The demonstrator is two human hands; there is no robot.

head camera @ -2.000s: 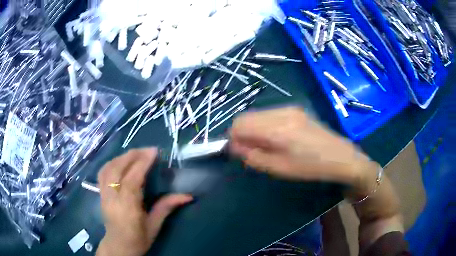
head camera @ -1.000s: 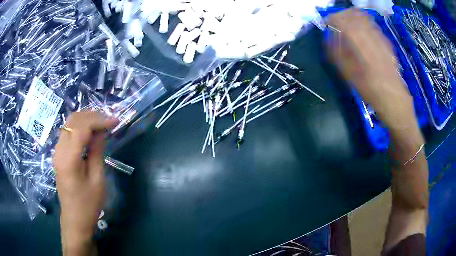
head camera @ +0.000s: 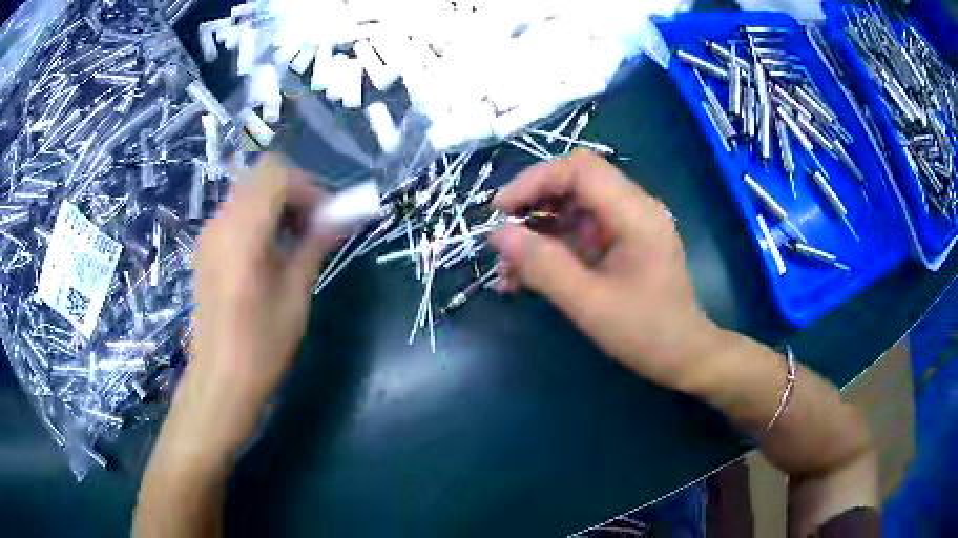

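Note:
My left hand [head camera: 257, 263] is blurred and holds a white sleeve [head camera: 352, 204] between thumb and fingers, at the left edge of the rod pile. My right hand [head camera: 604, 257] pinches a rod core [head camera: 540, 215] by its brassy end, over the right side of the pile. Loose rod cores [head camera: 424, 310] with dark and silvery fittings lie criss-cross on the dark green tabletop between my hands. White sleeves [head camera: 473, 74] are heaped in an open clear bag at the top centre.
A large clear bag of metal tubes [head camera: 116, 273] with a white label [head camera: 79, 269] lies at the left. A blue bin [head camera: 830, 289] at the right holds assembled units [head camera: 767, 110]. A second blue bin [head camera: 930, 252] stands beyond it. The table edge curves across the lower right.
My right hand has moved from the blue bin to the rod pile and taken hold of a rod core. My left hand has moved up and right from the tube bag and now holds a white sleeve.

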